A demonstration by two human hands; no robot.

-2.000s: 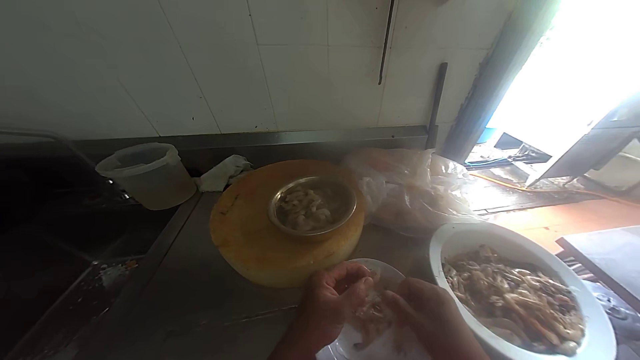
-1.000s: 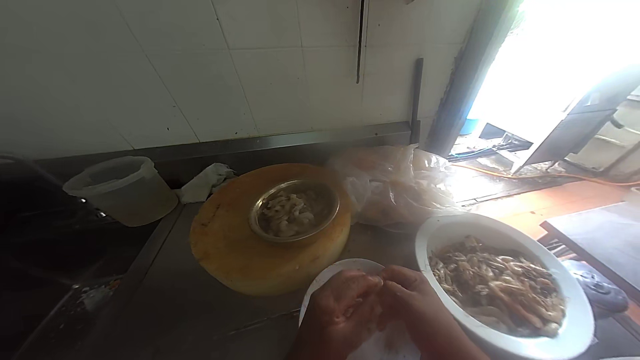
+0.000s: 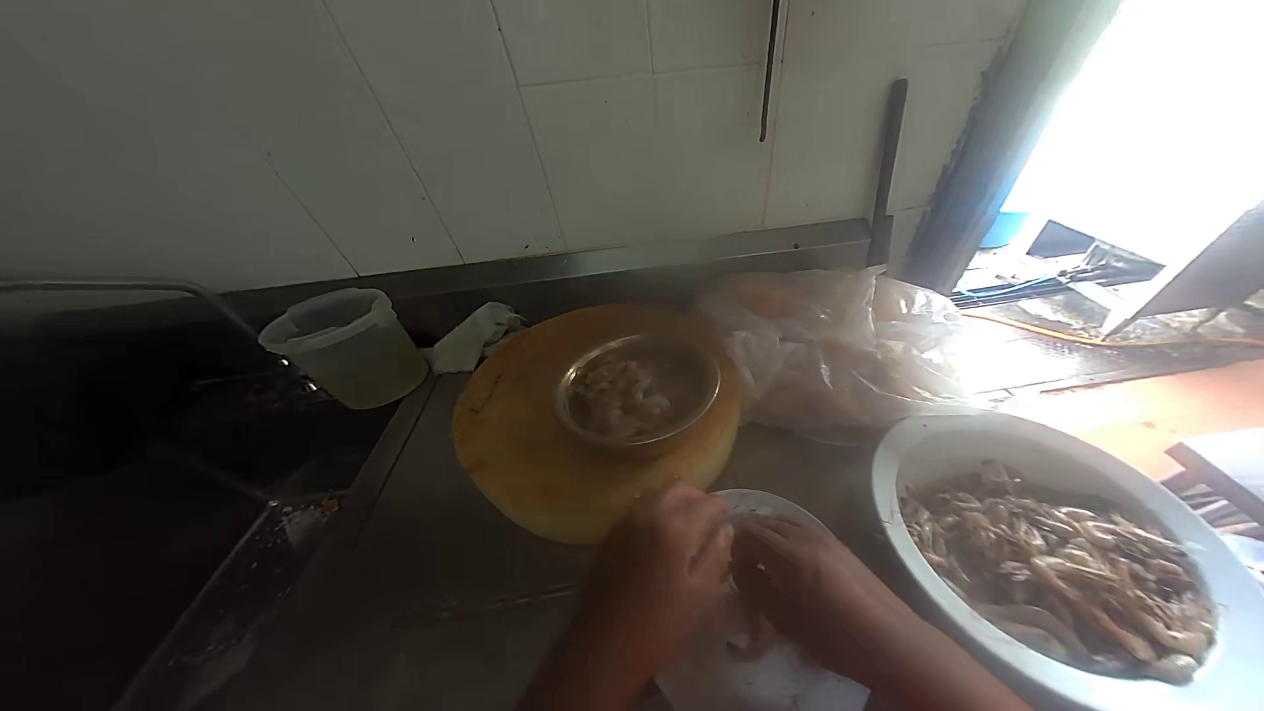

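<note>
My left hand (image 3: 667,553) and my right hand (image 3: 805,573) are close together above a white plate (image 3: 780,681), fingers bent. Blur hides whether anything small is between the fingertips; some pinkish scraps lie on the plate below. Just beyond my left hand, a round, thick wooden chopping block (image 3: 523,464) bears a metal bowl (image 3: 568,400) with peeled shrimp (image 3: 632,395) in it. To the right of my right hand stands a large white tub (image 3: 889,494) holding many unpeeled shrimp (image 3: 1057,563).
A filled clear plastic bag (image 3: 839,346) lies behind the block. At the left, a translucent plastic bucket (image 3: 355,351) stands by a dark sink, with a white cloth (image 3: 476,338) beside it. A tiled wall (image 3: 444,128) closes off the back; a bright opening is at the right.
Both hands stay close together over the plate, and their fingers have shifted. The bowl, block and tub stand as before.
</note>
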